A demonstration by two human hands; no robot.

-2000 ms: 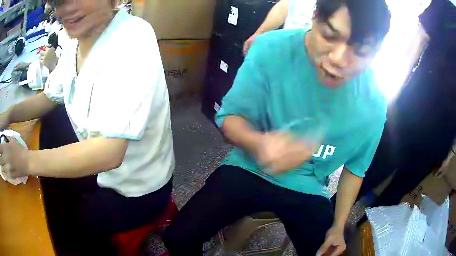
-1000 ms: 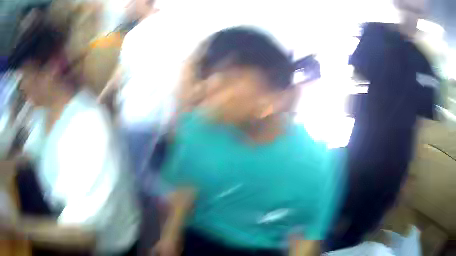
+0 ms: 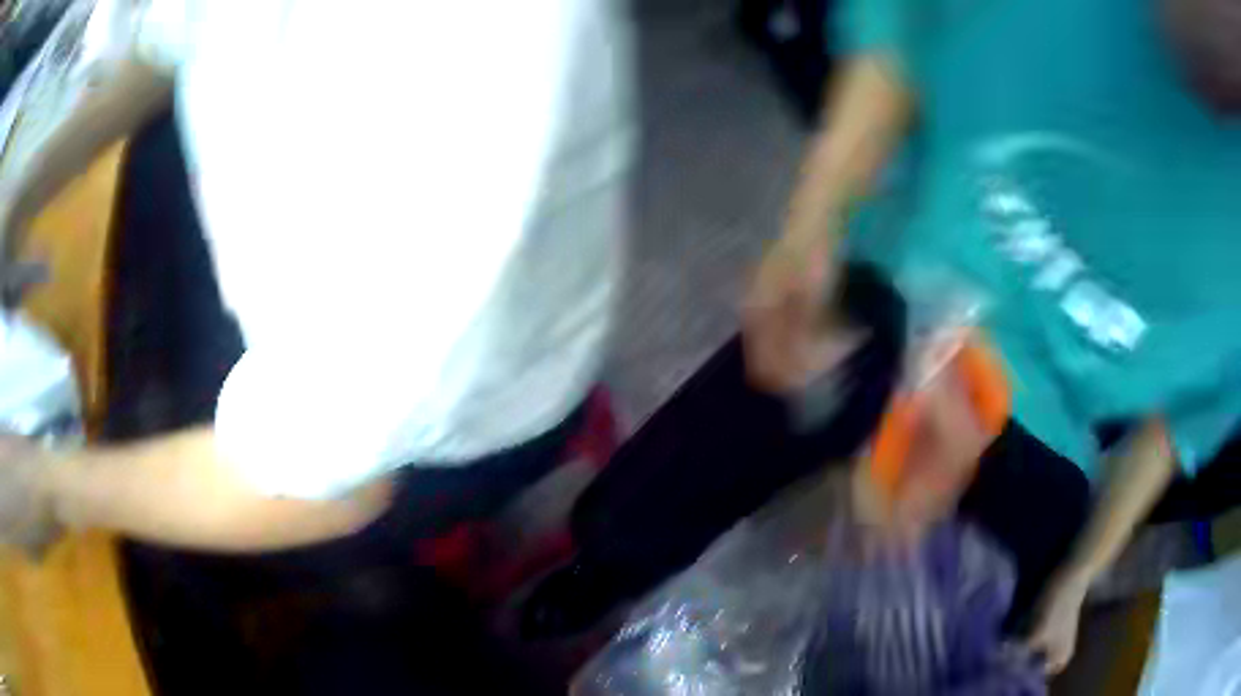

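Note:
My right hand [image 3: 932,422] is raised right of centre, at the end of a purple patterned sleeve [image 3: 925,612]. It is badly blurred. Bright orange finger cots show on its fingers. A pale, clear-looking blur [image 3: 953,320] is at the fingertips; I cannot tell whether it is something held. My left hand is not in view. Shiny clear plastic [image 3: 681,646] lies at the bottom centre, left of the sleeve.
A seated person in white [image 3: 395,231] works at the orange-brown table [image 3: 68,612] on the left, hands at a whitish object [image 3: 34,381]. A person in teal [image 3: 1075,204] sits at the right. Whitish bags [image 3: 1198,632] are at the lower right edge.
The view has swung down and right-hand-side persons appear further right. My right hand and the clear plastic have come into view. The teal-shirted person's hands are lowered from the face.

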